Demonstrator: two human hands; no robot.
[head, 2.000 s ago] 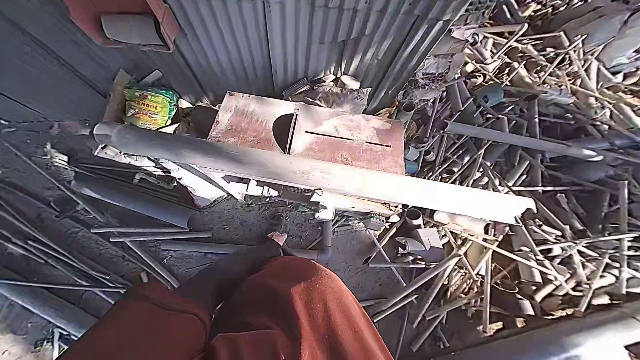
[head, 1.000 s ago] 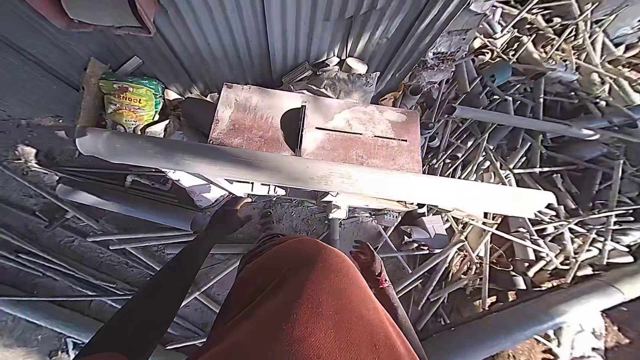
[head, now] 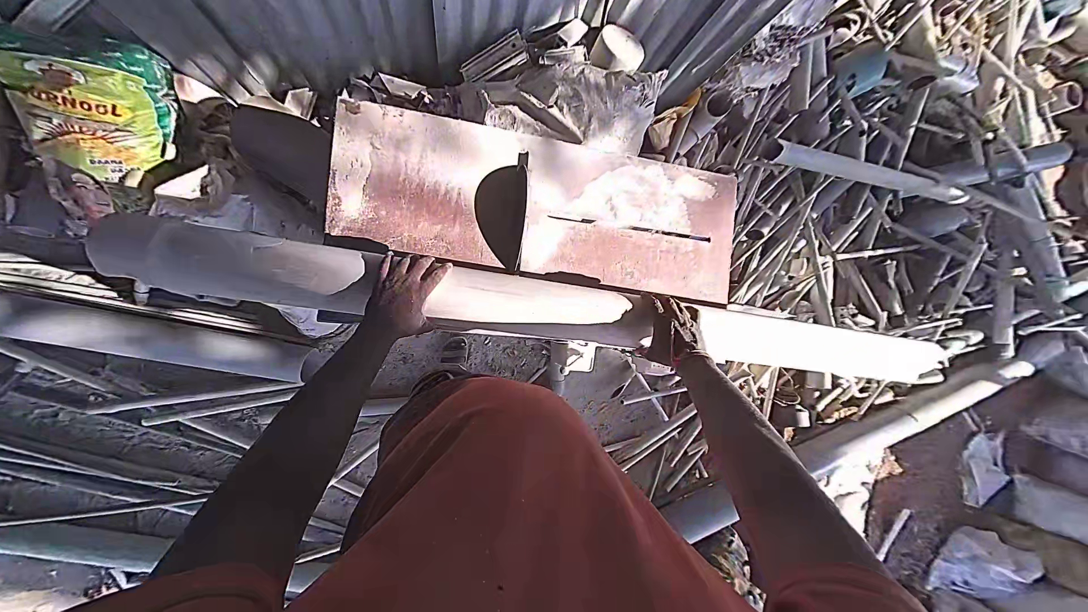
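Observation:
A long, wide grey plastic pipe (head: 527, 302) lies across the view along the near edge of a rusty metal saw table (head: 408, 187). My left hand (head: 404, 297) rests over it left of the blade, fingers spread on its top. My right hand (head: 673, 330) grips it further right, fingers curled over it; my thumbs are hard to see. Beyond the pipe, a circular saw blade (head: 503, 217) stands up through the table, seen nearly edge-on with a dark half-round shape beside it. A narrow slot (head: 629, 228) runs to the right of it. The pipe's right end is ragged.
Corrugated metal sheeting (head: 340, 42) rises behind the table. A green and yellow printed sack (head: 93, 110) lies at the left. Heaped pipe offcuts (head: 901, 221) fill the right side. More pipes (head: 153, 331) lie at the left, and a thick pipe (head: 909, 421) crosses the lower right.
Both my hands have come up onto the long pipe; one second ago the right hand was below it, near my knee. The view has moved closer to the table.

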